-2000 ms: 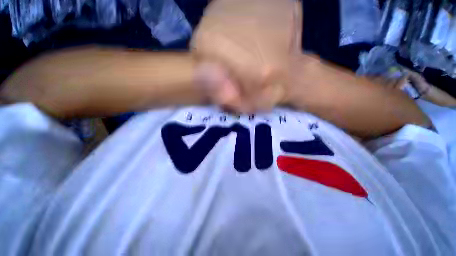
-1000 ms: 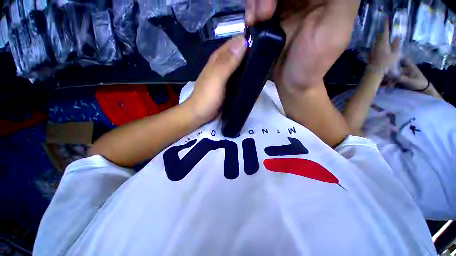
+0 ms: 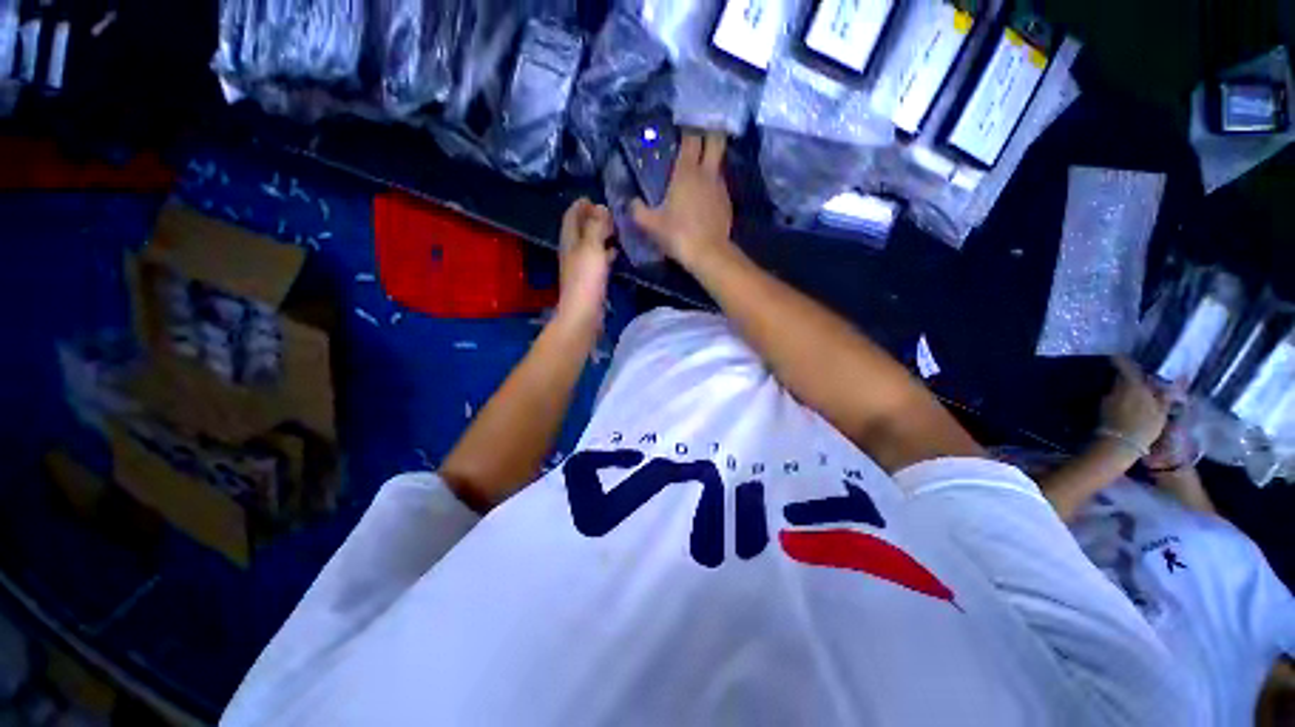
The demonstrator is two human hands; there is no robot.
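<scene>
A closed black unit (image 3: 651,159) with a small light at its far end lies in or on a crinkled clear bag at the bench edge. My right hand (image 3: 693,206) is on its right side, with thumb and fingers around it. My left hand (image 3: 587,249) is just left of the unit and bag, its fingers curled; whether it grips the bag's edge is too small to tell. Several bagged units (image 3: 540,100) stand in a row to the left. Several open units with white slabs, one at the row's right end (image 3: 998,97), lie on bubble bags at upper right.
A bright small panel (image 3: 858,216) and a bubble wrap sheet (image 3: 1101,263) lie on the black bench. Another worker's hands (image 3: 1133,412) are at the right. A red stool or bin (image 3: 447,256) and open cartons (image 3: 235,369) are below the bench at left.
The black unit has moved from close in front of my chest to the bench row. Both hands have moved forward and away from me. The view has shifted, showing more cartons and open units.
</scene>
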